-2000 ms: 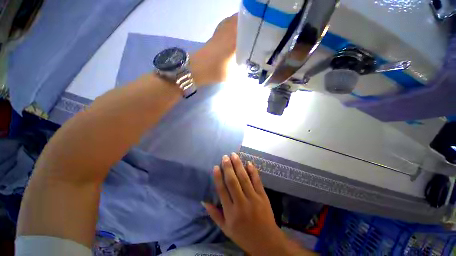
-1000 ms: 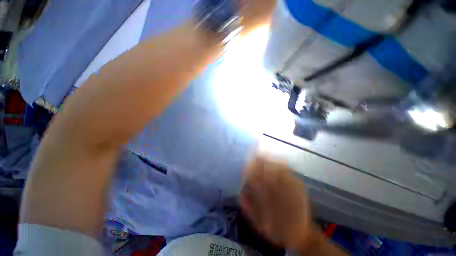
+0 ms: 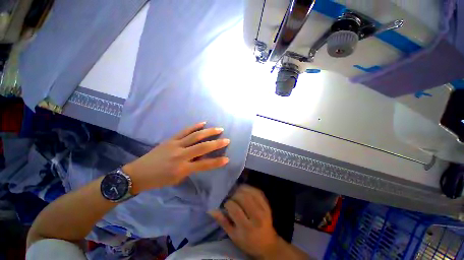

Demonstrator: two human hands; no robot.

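Note:
A blue-grey cut panel [image 3: 168, 86] lies on the white table left of the machine, runs into the bright light under the head and hangs over the front edge. My left hand [image 3: 188, 155], with a watch on the wrist, lies flat on the panel near the table edge, fingers spread. My right hand [image 3: 247, 213] is below the edge with fingers curled on the panel's hanging right border. The lockstitch machine [image 3: 376, 35] stands at the upper right. Glare hides the needle and presser foot.
Stacked panels [image 3: 61, 56] lie at the table's left. Crumpled blue-grey cloth [image 3: 127, 213] is heaped below the edge. The edge ruler [image 3: 315, 170] runs along the table front. A blue basket [image 3: 371, 233] is at lower right. A lilac cloth strip [image 3: 407, 76] hangs from the machine head.
My left hand has come back from beside the machine head to the table's front edge. My right hand has moved down and curled on the cloth edge. The panel now extends farther up the table.

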